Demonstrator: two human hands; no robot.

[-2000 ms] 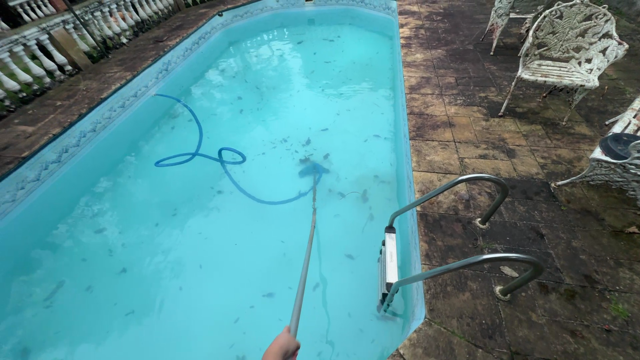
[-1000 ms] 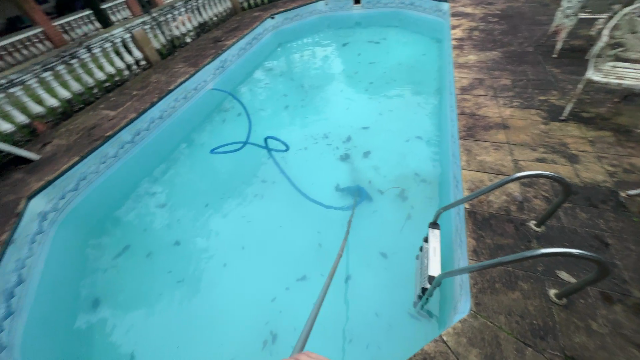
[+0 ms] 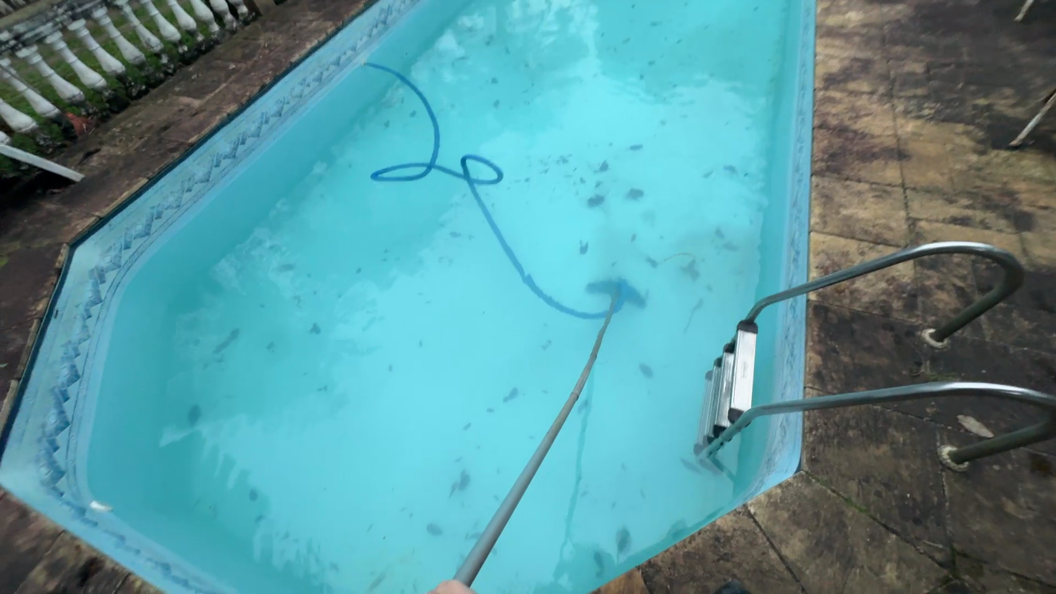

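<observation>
At the bottom edge only a small part of my left hand [image 3: 452,587] shows, closed around the grey pole [image 3: 536,462] of a pool vacuum. The pole slants up and right into the water. At its far end the blue vacuum head [image 3: 617,293] rests under water, with a dark cloudy patch beside it. From the head a blue hose [image 3: 503,243] curves left, makes two loops and runs to the far left pool wall. Dark leaves and debris [image 3: 634,194] lie scattered about the pool. My right hand is out of view.
A metal pool ladder [image 3: 745,371] with curved handrails [image 3: 907,252] stands at the right edge. Stained stone paving [image 3: 858,495] borders the pool. The patterned pool wall [image 3: 62,404] bends round on the left, and a white balustrade [image 3: 91,54] stands beyond the paving there.
The vacuum head has come nearer to me along the pool, closer to level with the ladder. The view has tilted down, and the white chairs have mostly left it.
</observation>
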